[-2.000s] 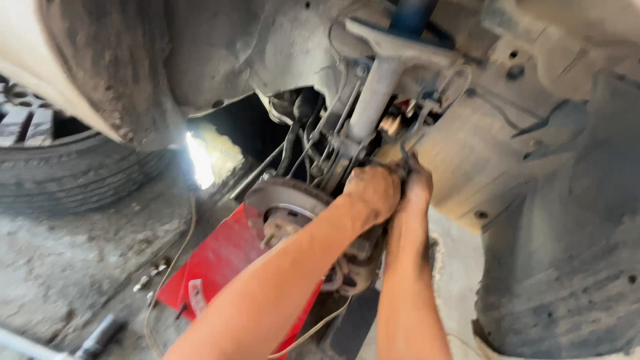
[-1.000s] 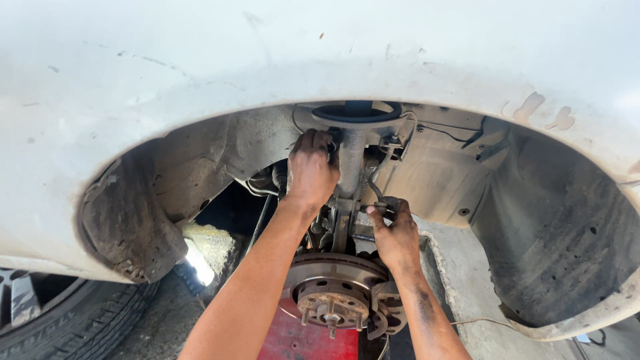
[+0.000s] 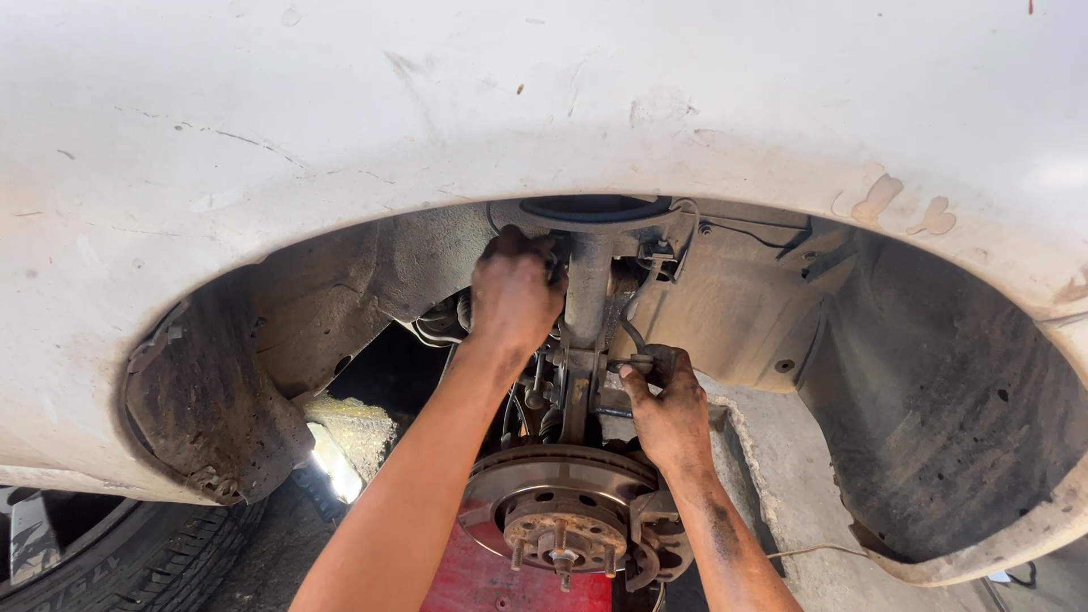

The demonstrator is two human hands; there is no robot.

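Observation:
My left hand [image 3: 518, 289] reaches up to the left side of the suspension strut [image 3: 589, 285], its fingers curled near the upper tube; whatever they touch is hidden. To the right of the strut, my right hand [image 3: 671, 399] pinches the rubber brake hose [image 3: 633, 327] around its fitting, with thumb and fingers close to the strut bracket [image 3: 580, 387]. Below both hands is the bare brake disc [image 3: 561, 476] with its wheel hub [image 3: 565, 535] and studs. The brake caliper [image 3: 661, 531] sits at the disc's right side, partly behind my right forearm.
A white fender [image 3: 544, 110] arches over the hands. Dirty wheel-well liners [image 3: 952, 382] flank the strut. A lit work lamp [image 3: 336, 463] shines at the lower left, above a loose wheel with its tire [image 3: 161, 552]. A red panel [image 3: 484, 578] lies under the hub.
Two seconds ago both hands were together beside the lower strut; now my left hand is higher, left of the strut, and my right hand is at the hose. The view has shifted to show the fender.

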